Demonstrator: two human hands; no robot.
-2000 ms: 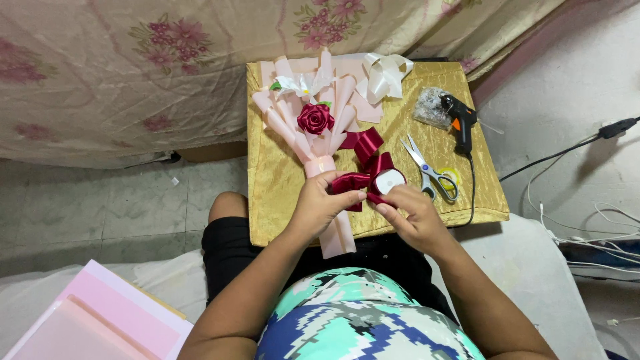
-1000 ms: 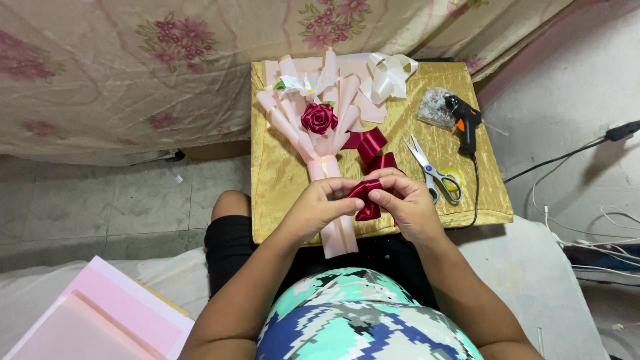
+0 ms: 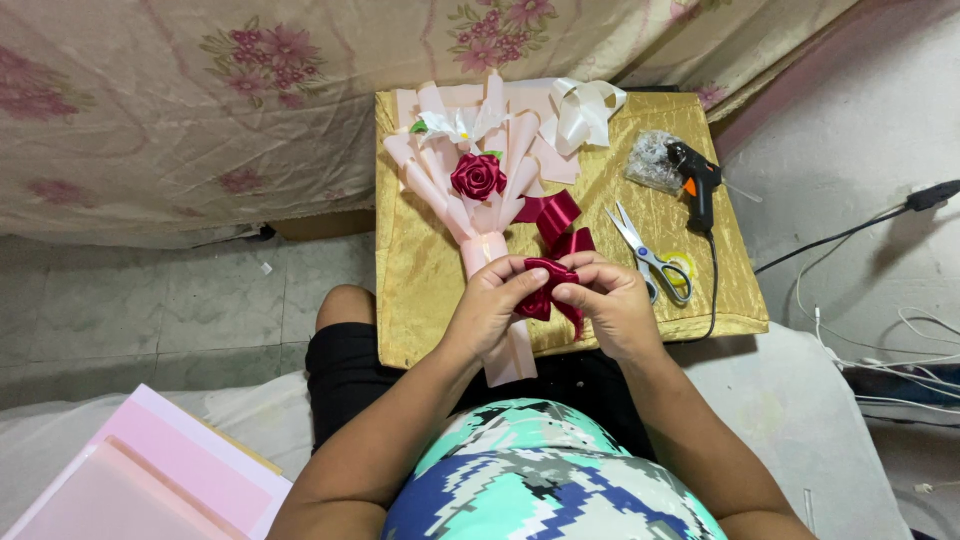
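Observation:
My left hand [image 3: 495, 300] and my right hand [image 3: 611, 300] pinch a looped dark red satin ribbon [image 3: 536, 300] between thumbs and fingers. Its folds bunch up between them and one end hangs below. More of the red ribbon [image 3: 559, 217] curls on the table beyond my hands. Under my left hand lies a bouquet in pale pink wrapping [image 3: 486, 251], its stem end toward me. A red satin rose [image 3: 478, 177] and a white flower [image 3: 461, 129] sit in it. Scissors [image 3: 645, 255] with grey and blue handles lie right of my right hand.
The table has a gold cloth [image 3: 420, 315]. On it are a black glue gun [image 3: 701, 184] with its cord, a clear plastic packet [image 3: 651, 161], a white ribbon [image 3: 581, 112] and a yellow tape roll [image 3: 679, 268]. Pink sheets [image 3: 165, 465] lie at lower left; white cables [image 3: 900, 365] are at right.
My right hand has come up and inward from the ribbon's round white-centred spool, which showed beside it two seconds ago. Both hands now meet at the folded ribbon, with the spool out of sight.

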